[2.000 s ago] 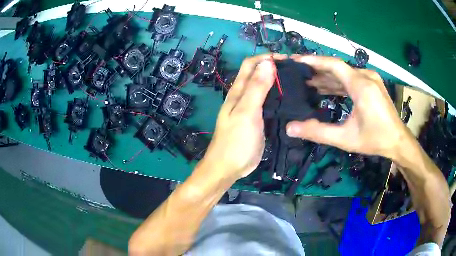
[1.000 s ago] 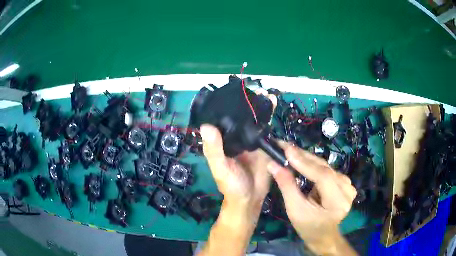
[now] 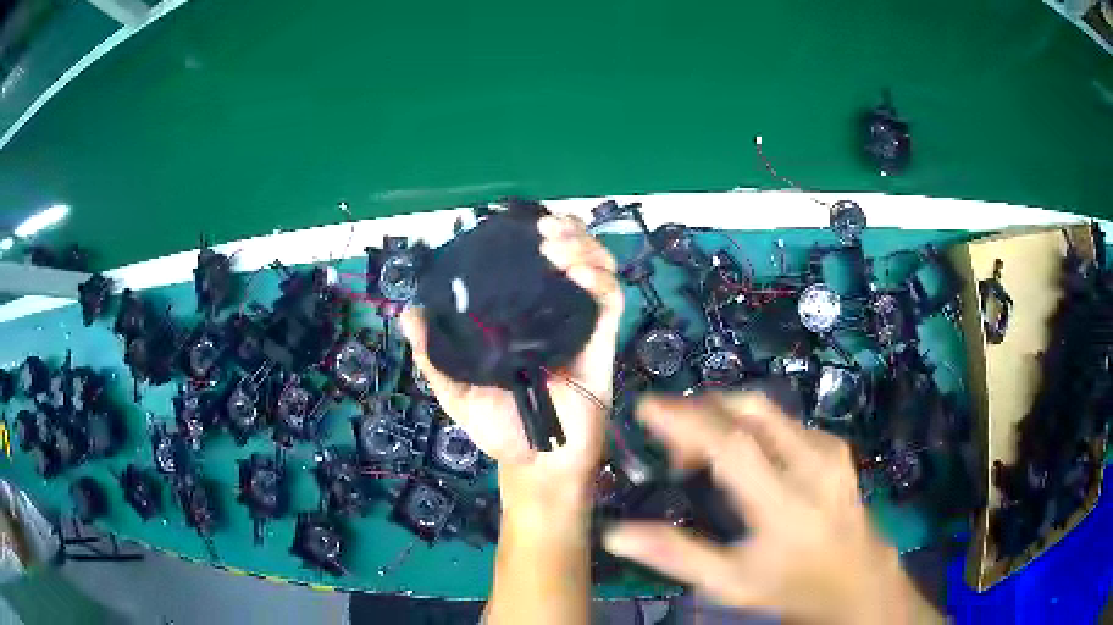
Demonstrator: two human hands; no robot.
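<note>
My left hand (image 3: 555, 415) holds a black housing unit (image 3: 507, 293) in its palm, fingers round the far right side and thumb at the left. The unit's smooth dark face is up, and its black stem (image 3: 535, 413) points down toward my wrist. A thin red lead wire (image 3: 586, 388) trails from it to the right. My right hand (image 3: 769, 501) is blurred, to the lower right of the unit and apart from it, with thumb and fingers spread. Dark parts lie behind its fingers; I see nothing gripped in it.
Many black housing units (image 3: 386, 437) with ringed centres lie on the teal mat. A white rail (image 3: 720, 210) separates it from the green belt (image 3: 488, 98), where one black unit (image 3: 886, 137) lies. At right are a cardboard tray (image 3: 986, 427) of black parts and a blue bin (image 3: 1037, 592).
The held unit has moved left and turned, so its stem now points toward my wrist. My right hand has let go of the stem and opened, moving lower right.
</note>
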